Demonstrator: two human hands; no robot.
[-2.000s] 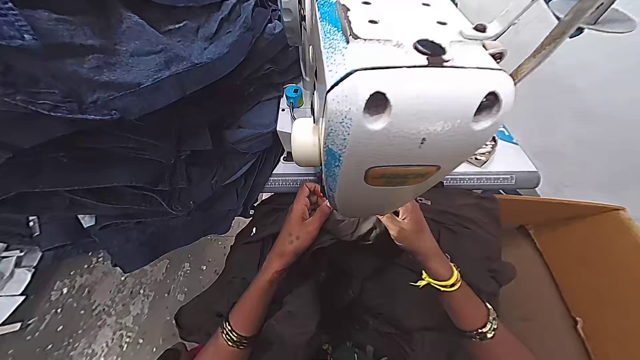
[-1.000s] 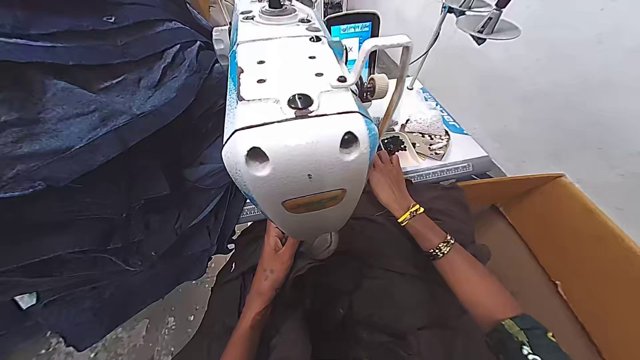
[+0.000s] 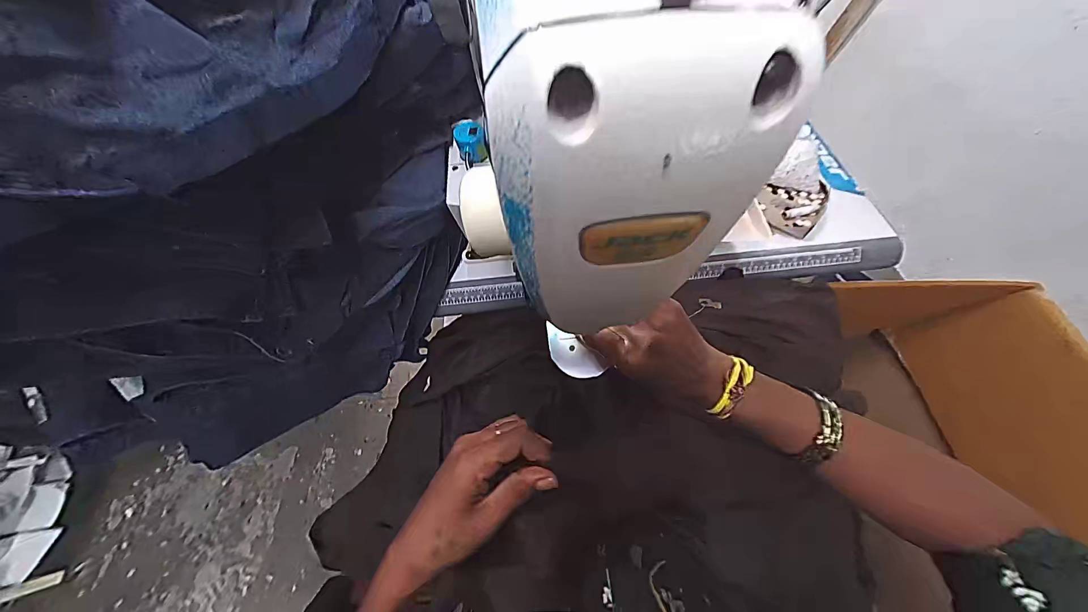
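A white Jack sewing machine head point(image 3: 646, 170) fills the upper middle of the view. Below it, dark cloth point(image 3: 612, 476) spreads over the lap. My left hand point(image 3: 489, 484) rests over this cloth with curled fingers, thumb apart from the index finger, and nothing seen between them. Just under the machine head, my right hand point(image 3: 654, 353) has its fingers bent in beside a white round metal part point(image 3: 575, 350). The machine head partly hides those fingertips, so whether they pinch anything does not show.
A pile of dark blue cloth point(image 3: 212, 238) hangs on the left. An open cardboard box point(image 3: 994, 374) stands at the right. Along the table edge runs a ruler strip point(image 3: 782, 262). A blue bobbin-like item point(image 3: 469, 140) and a small tray of white pieces point(image 3: 796, 204) sit on the machine table.
My left hand has come away from under the machine head and lies lower over the dark cloth. My right hand has left the table edge and is at the white round part. The view has shifted closer.
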